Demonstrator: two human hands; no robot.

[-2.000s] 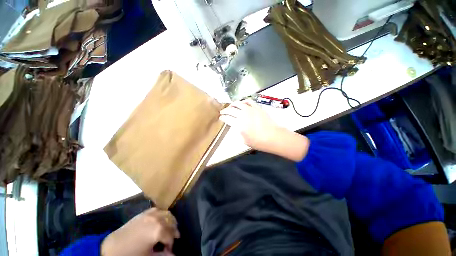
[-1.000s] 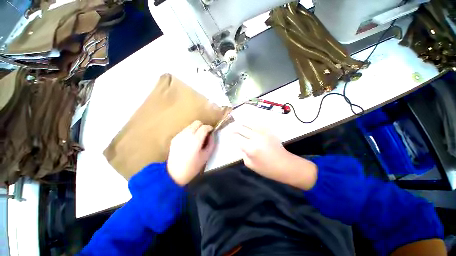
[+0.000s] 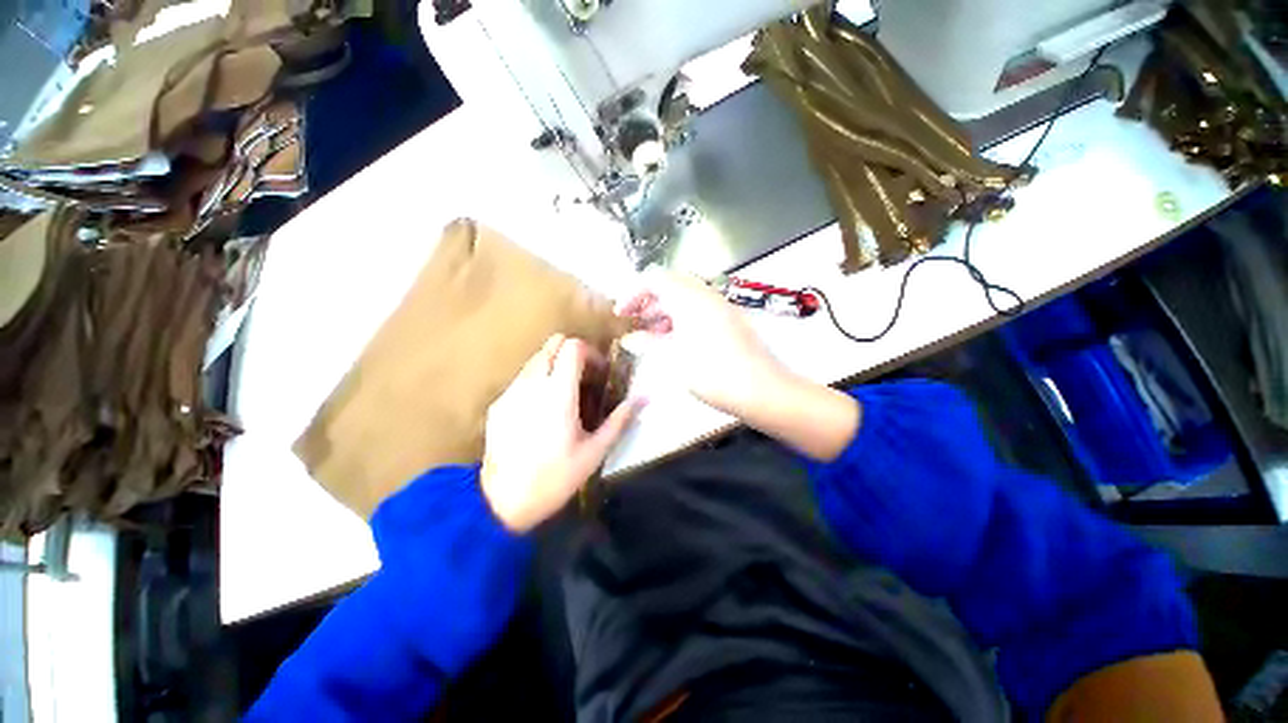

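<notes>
The tan-brown fabric panel (image 3: pixel 438 346) lies flat on the white table, left of the needle area. The dark zipper (image 3: pixel 619 370) shows at its right edge, between my hands. My left hand (image 3: pixel 544 431) is on the panel's right edge, thumb and fingers around the edge and zipper. My right hand (image 3: pixel 699 346) is at the panel's upper right corner, fingertips bent together beside the zipper; whether they pinch anything is too blurred to tell. The presser foot and needle (image 3: pixel 643 233) are just above my right hand.
The white machine head (image 3: pixel 565 71) stands behind. Zipper bundles (image 3: pixel 883 141) lie on the bed to the right. A red tool (image 3: pixel 774 297) and black cord (image 3: pixel 904 290) lie near the table's front edge. Cut-piece stacks (image 3: pixel 106 353) are at the left.
My left hand has come up from the panel's bottom corner to its right edge. My right hand moved down off the corner, then back up to it. The panel has hardly moved.
</notes>
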